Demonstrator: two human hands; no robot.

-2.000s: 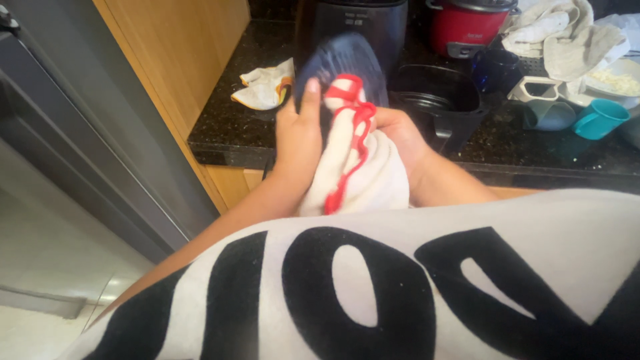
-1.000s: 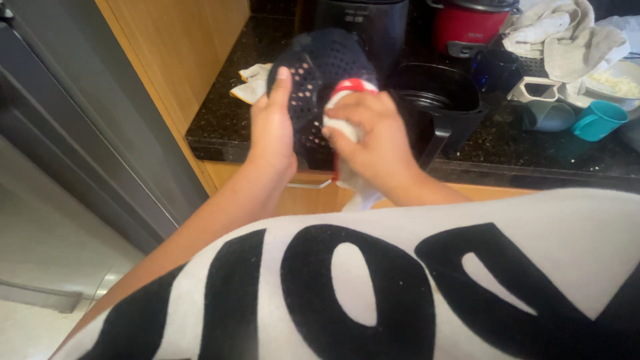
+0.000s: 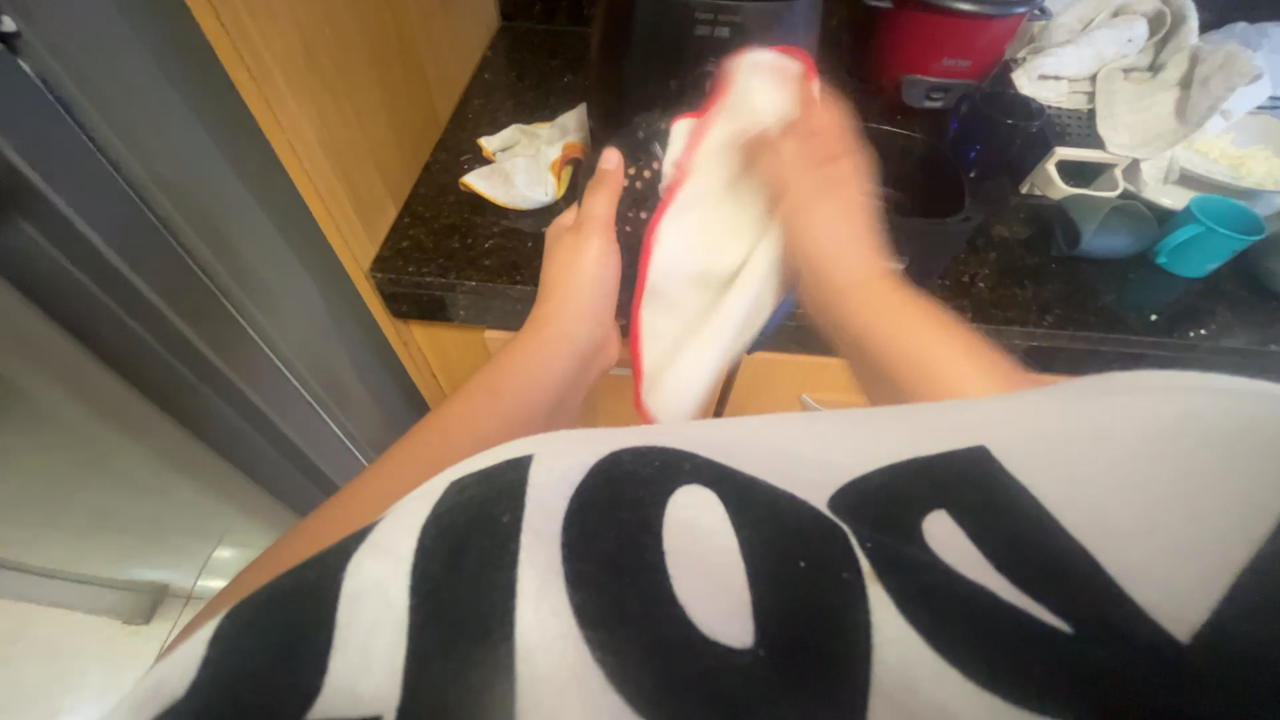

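My left hand [image 3: 590, 260] grips the left edge of a dark perforated tray [image 3: 638, 190], round holes showing beside my thumb. Most of the tray is hidden behind a white cloth with a red border [image 3: 710, 250], which hangs down in front of it. My right hand [image 3: 815, 170], blurred, holds the upper part of this cloth. Behind the hands stands a black appliance [image 3: 710, 30], probably an air fryer, and to the right of them lies its open black basket [image 3: 915, 185].
A crumpled white cloth with an orange edge [image 3: 530, 165] lies on the black granite counter [image 3: 440, 240]. Rightward are a red rice cooker [image 3: 945, 50], a dark blue glass [image 3: 995, 130], a turquoise mug [image 3: 1208, 235] and piled cloths [image 3: 1150, 60]. A grey refrigerator [image 3: 150, 200] stands left.
The red-edged cloth, bunched under my right hand a second ago, now hangs spread out across the tray. My right hand has moved up and to the right. My left hand stays on the tray.
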